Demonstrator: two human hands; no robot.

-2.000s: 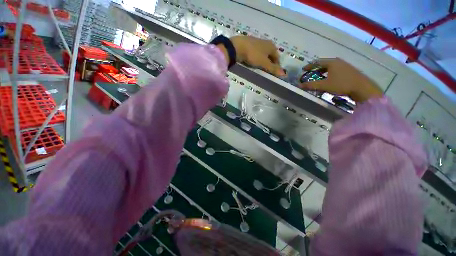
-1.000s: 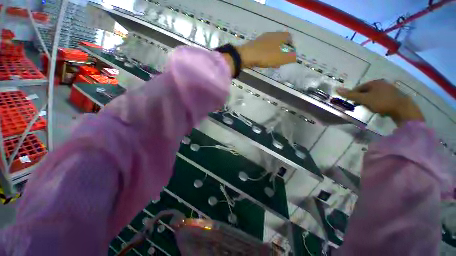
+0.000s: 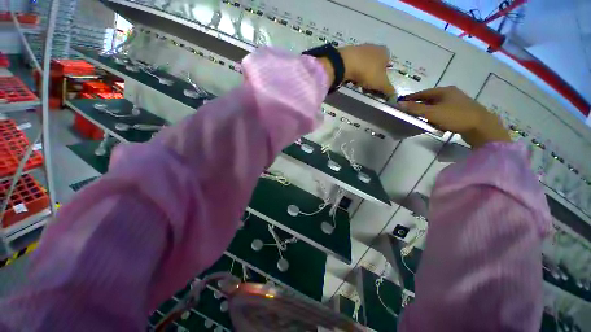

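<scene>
The charging rack's top shelf (image 3: 372, 102) runs slanting across the upper middle. My left hand (image 3: 366, 65), with a black band at the wrist, reaches over the shelf edge. Its fingers point down and are partly hidden, so I cannot tell if they hold anything. My right hand (image 3: 453, 111) is at the right end of the same shelf. Its finger and thumb close on a small dark thing that looks like a smartwatch (image 3: 401, 99), close beside my left fingertips. The shelf's surface is mostly hidden by its edge and my hands.
Lower green shelves (image 3: 304, 214) carry white charging pucks (image 3: 293, 210) on thin cables. A metal frame (image 3: 46, 130) with red compartment trays (image 3: 23, 194) stands at the left. A red pipe (image 3: 466, 29) crosses the upper right. A blurred round object (image 3: 278, 305) is at the bottom.
The view has shifted right along the rack. My right hand has moved back left and in toward my left hand, which has lowered to the shelf. The watches seen lying on the shelf are now hidden.
</scene>
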